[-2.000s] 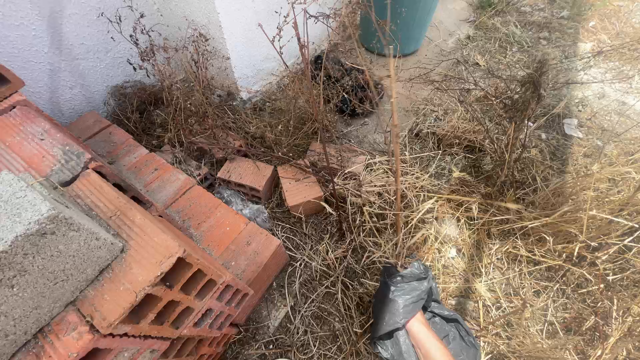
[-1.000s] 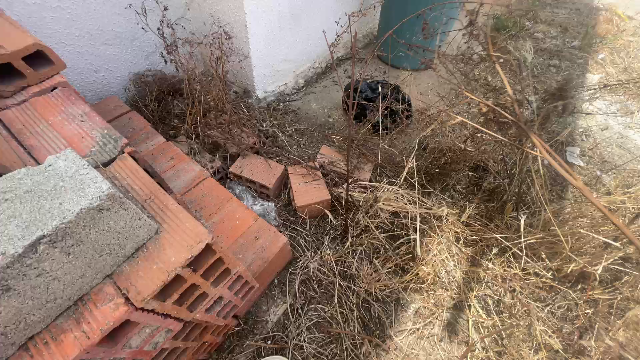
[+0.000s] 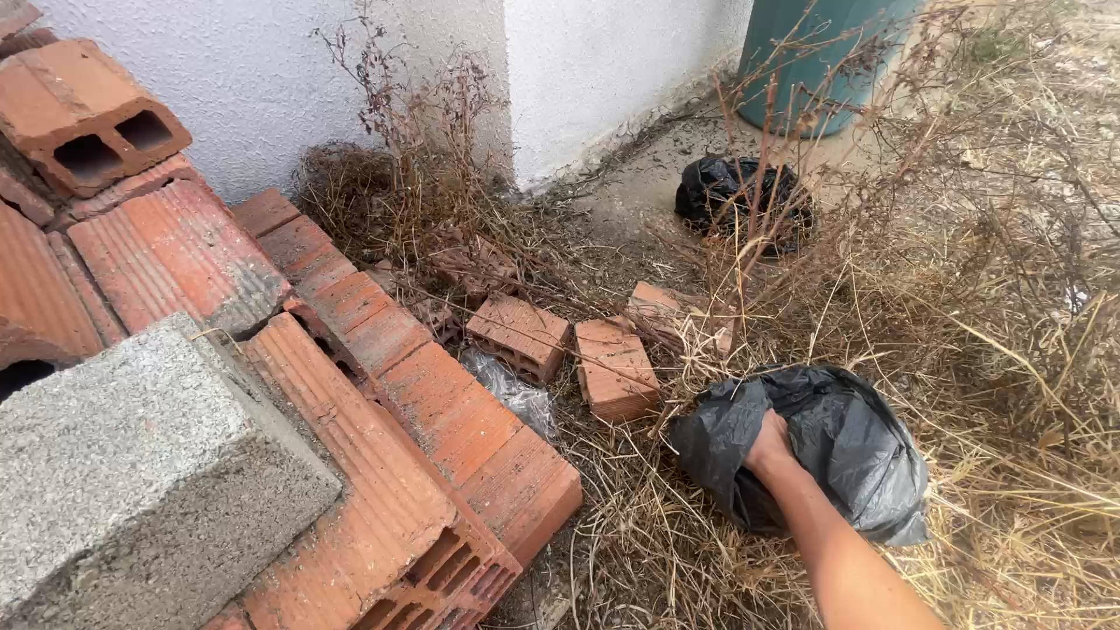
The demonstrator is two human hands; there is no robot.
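My right hand [image 3: 769,437] comes in from the lower right, its fingers hidden in the folds of a black plastic bag [image 3: 853,446]. The bag wraps around the hand and bulges to its right, low over dry grass [image 3: 647,534]. Whether the fingers grip anything inside cannot be seen. Just left of the bag lies a broken hollow clay brick [image 3: 617,372], apart from it. Thin dry weed stems [image 3: 759,210] rise behind the bag. My left hand is not in view.
Stacked hollow clay bricks [image 3: 376,455] and a concrete block [image 3: 149,455] fill the left. A clear plastic scrap [image 3: 516,394] lies beside the stack. Behind are a white wall [image 3: 604,79], another black bag [image 3: 744,197] and a green container [image 3: 814,66]. Dry weeds cover the right.
My right hand and the bag, out of view one second ago, are back in view at the lower right. The long dry stem that leaned across the right one second ago is no longer seen there.
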